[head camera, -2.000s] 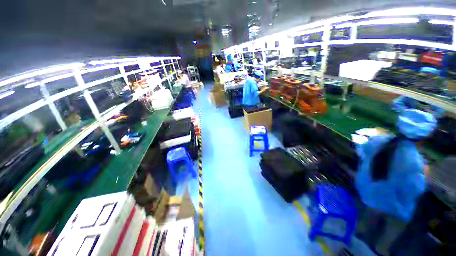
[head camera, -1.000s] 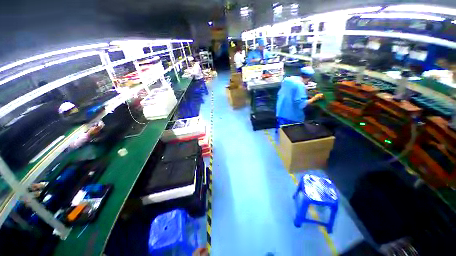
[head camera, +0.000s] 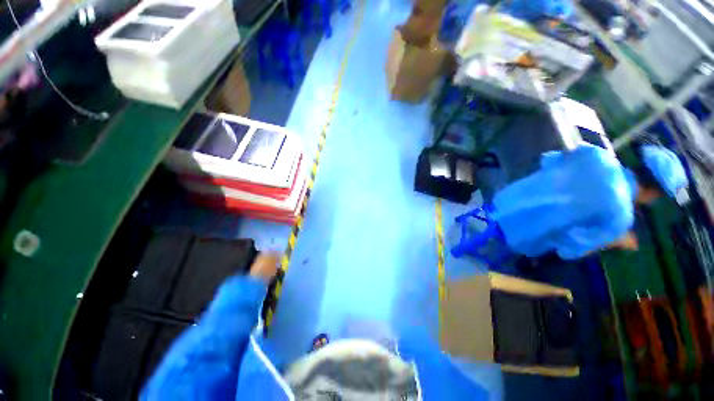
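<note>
My left hand is small and blurred, at the end of a blue sleeve, beside the right corner of the dark stacked trays. I cannot tell if it touches them or how its fingers are set. My right hand is out of the picture; only a blue sleeve shows at the bottom. Beyond the dark trays is a stack of white trays with red edges; glossy dark panels lie in the top tray's pockets. Another white tray stack with dark panels stands on the green bench.
The blue aisle floor runs ahead between yellow-black tape lines. A person in a blue smock is at the right, by a blue stool. A cardboard box holds dark trays. The green bench curves along the left.
The view has moved forward along the aisle and tilted down. The white tray stacks and the smocked person are nearer. My left hand and blue sleeves have come into clear view.
</note>
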